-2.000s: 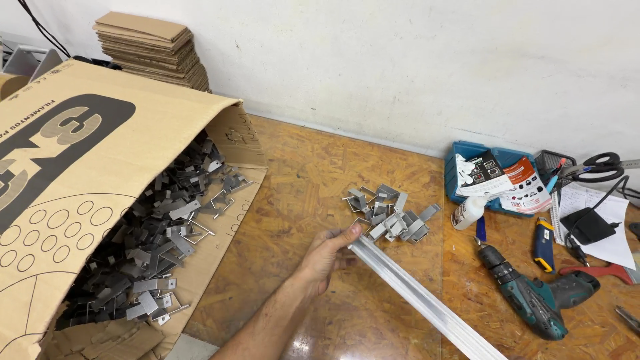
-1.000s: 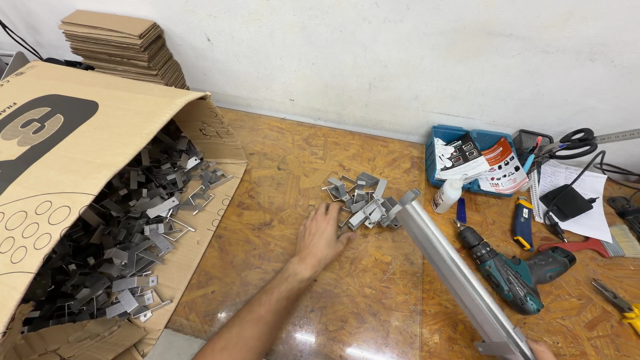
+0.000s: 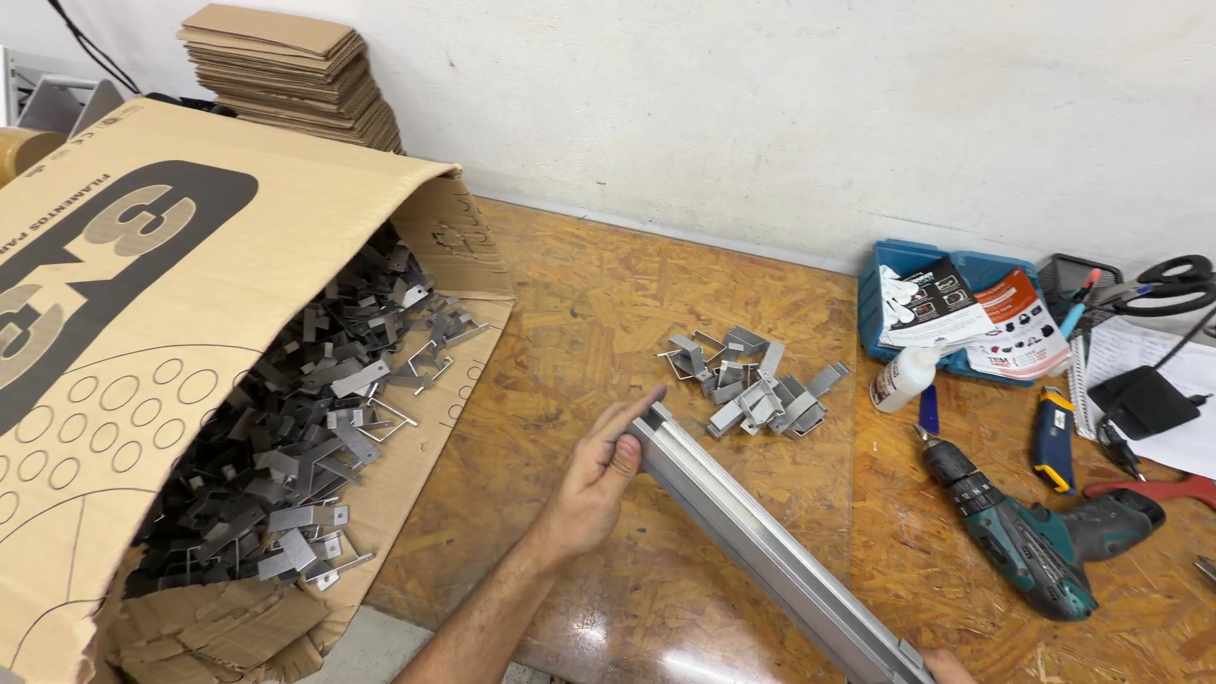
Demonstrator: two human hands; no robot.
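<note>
My left hand (image 3: 600, 467) grips the upper end of a long aluminium profile (image 3: 760, 541), its thumb and fingers around the end. The profile slants down to the right above the wooden board. At its lower end, at the bottom edge of the view, a small part of my right hand (image 3: 945, 667) shows against it; most of that hand is out of view. A small loose pile of bent metal brackets (image 3: 760, 385) lies on the board just beyond the profile's upper end. Many more brackets (image 3: 313, 427) spill from the open cardboard box on the left.
A cardboard box (image 3: 285, 209) lies at left, with stacked cardboard sheets (image 3: 285, 76) behind it. On the right are a cordless drill (image 3: 1026, 532), a utility knife (image 3: 1054, 441), a small bottle (image 3: 902, 378), a blue bin (image 3: 879, 323), scissors (image 3: 1173, 285) and a black adapter (image 3: 1145, 399). A white wall stands behind.
One second ago my left hand was off the profile, over the near side of the bracket pile; now it holds the profile's upper end. The profile has turned, its channel showing.
</note>
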